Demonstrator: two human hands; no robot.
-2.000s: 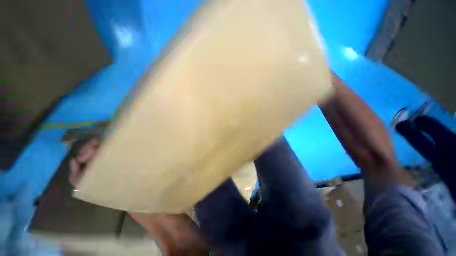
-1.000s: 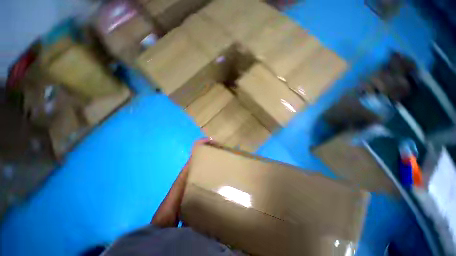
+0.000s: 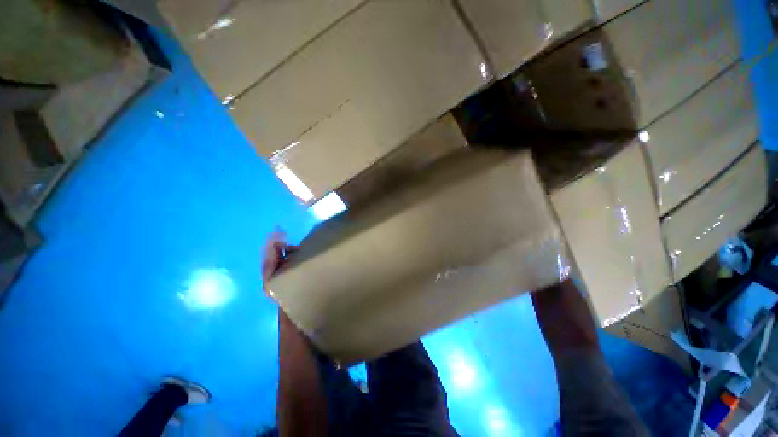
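Note:
A closed brown carton [image 3: 426, 256] is held in front of my legs, tilted, with clear tape shining at its right end. My left hand [image 3: 277, 256] grips its left end, with the fingers showing at the upper left edge. My right arm reaches to the carton's right end; my right hand [image 3: 554, 294] is dark and mostly hidden under that end. Stacked cartons [image 3: 367, 94] stand just beyond, around a dark gap [image 3: 503, 115], and the held carton's far edge overlaps them in view.
Blue floor [image 3: 128, 247] lies at the left. Another person's leg and shoe [image 3: 194, 391] show at the lower left. Boxes [image 3: 94, 102] stand at the upper left. At the lower right are an orange and blue item [image 3: 723, 411] and pale strips [image 3: 708, 354].
The stacked cartons are now much closer and fill the upper view. The held carton has moved left and up in view and is turned. My right arm has come into view.

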